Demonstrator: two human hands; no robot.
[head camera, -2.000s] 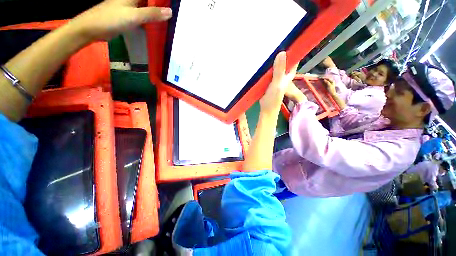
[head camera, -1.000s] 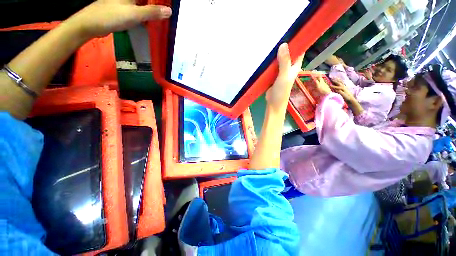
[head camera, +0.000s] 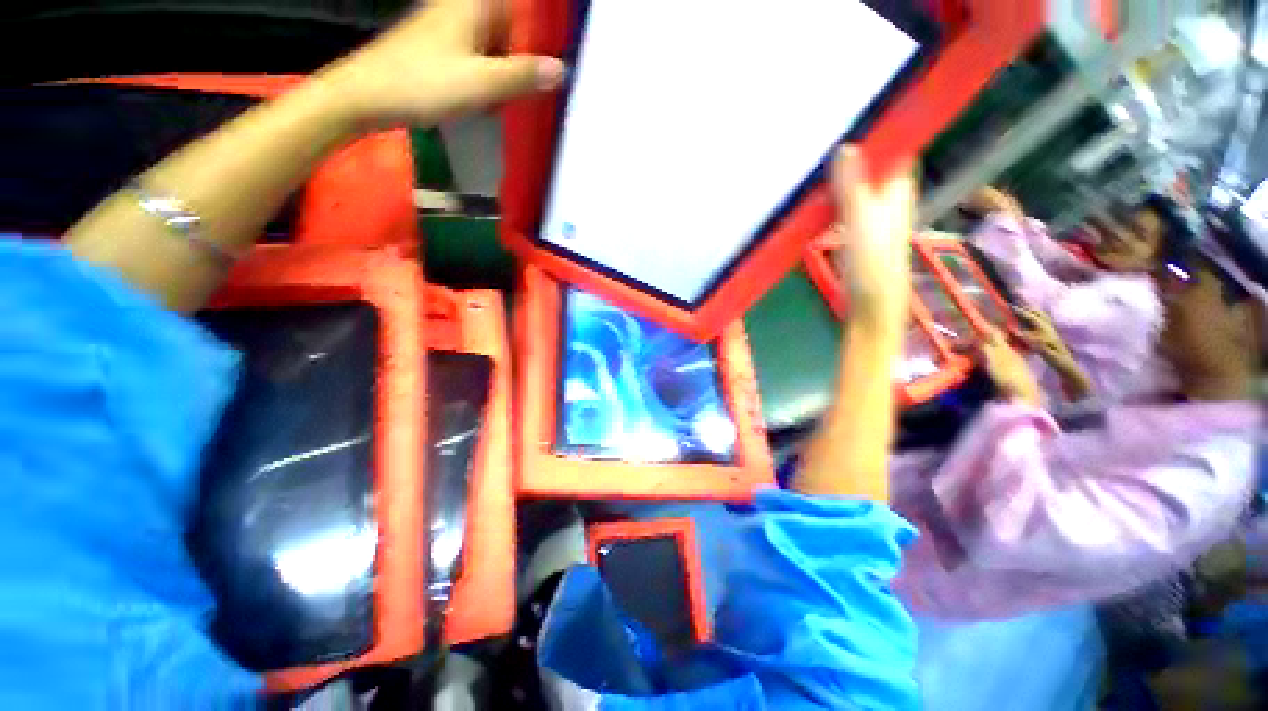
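A tablet with a white lit screen (head camera: 709, 132) sits in an orange-red foam tray (head camera: 526, 167) at the top centre, cut off by the top edge. My left hand (head camera: 445, 63) holds the tray's left side, the thumb on its rim. My right hand (head camera: 873, 229) holds its lower right side and is blurred. Below it, another tablet with a blue swirl wallpaper (head camera: 643, 382) lies in its own foam tray (head camera: 633, 479), its upper part hidden by the held tray.
Dark tablets (head camera: 299, 472) in foam trays stand at the left. A small device in a narrow orange-red frame (head camera: 649, 583) is low at centre. Two people in pink smocks (head camera: 1099, 486) are at the right, with orange-red frames (head camera: 911, 313) by their hands. A green surface (head camera: 795, 347) shows between.
The lower tablet's screen went from white to blue wallpaper. The view has shifted, so the trays and my hands appear further right. Both hands still hold the upper tray.
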